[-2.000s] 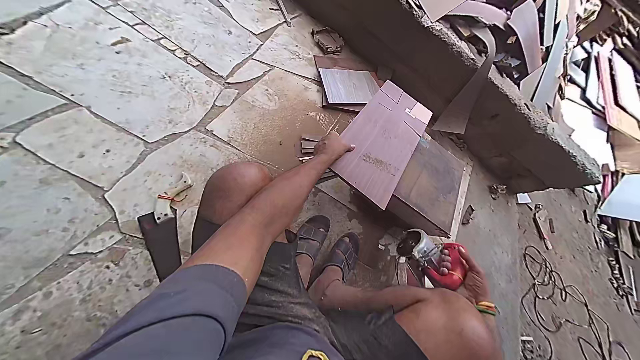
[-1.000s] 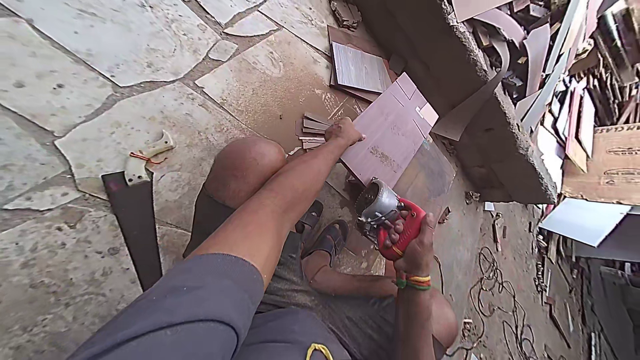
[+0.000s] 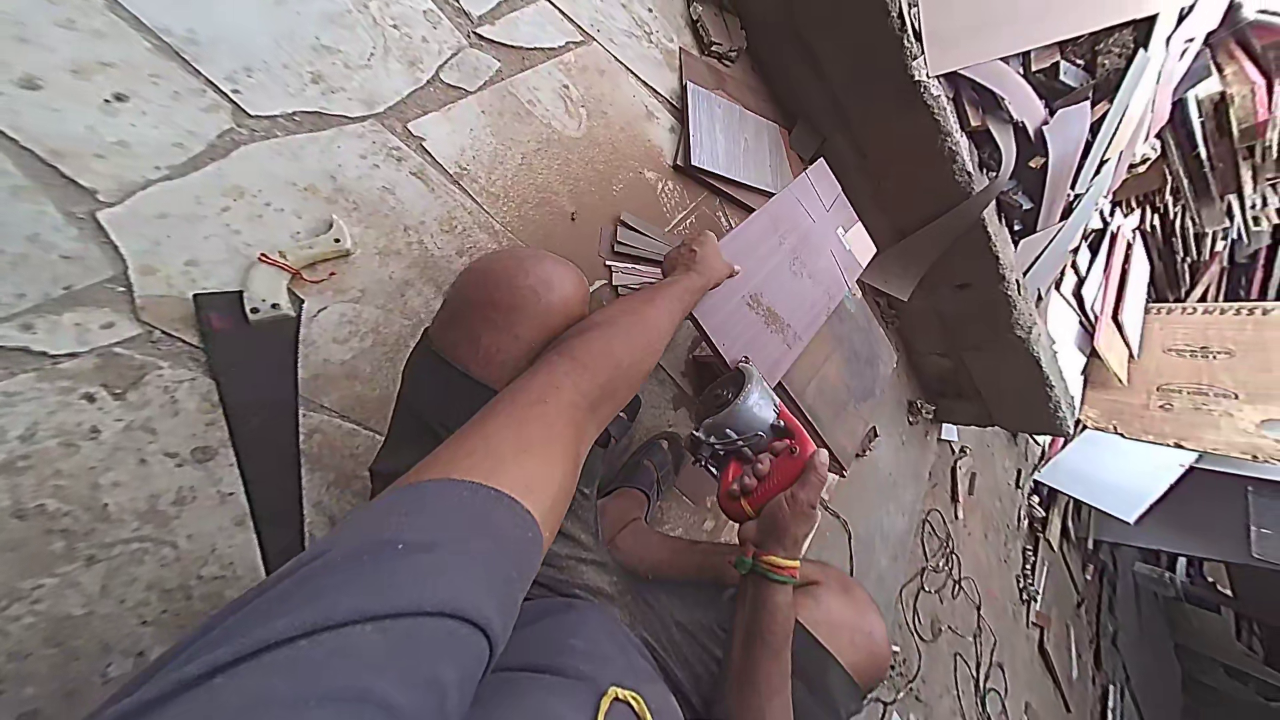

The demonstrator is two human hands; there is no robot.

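My left hand [image 3: 700, 262] grips the left edge of a pinkish laminate board [image 3: 775, 275], which bears cut lines near its far end and a patch of sawdust. Under the board is a brown wooden box or block [image 3: 840, 370]. My right hand [image 3: 785, 490] is closed around the red handle of a power saw [image 3: 750, 425] with a grey metal body; its front meets the board's near edge. Whether the blade turns cannot be told. Thin wood strips [image 3: 637, 245] lie beside my left hand.
A handsaw [image 3: 255, 400] with a pale handle lies on the stone paving at left. Smaller boards [image 3: 735, 135] lean near a low concrete wall [image 3: 900, 200]. Beyond it are piled laminate offcuts [image 3: 1180, 190]. A tangled cord [image 3: 940, 610] lies on the ground at lower right.
My right hand has raised the power saw from beside the box, low at the right, to the near edge of the board. My left hand stays on the board.
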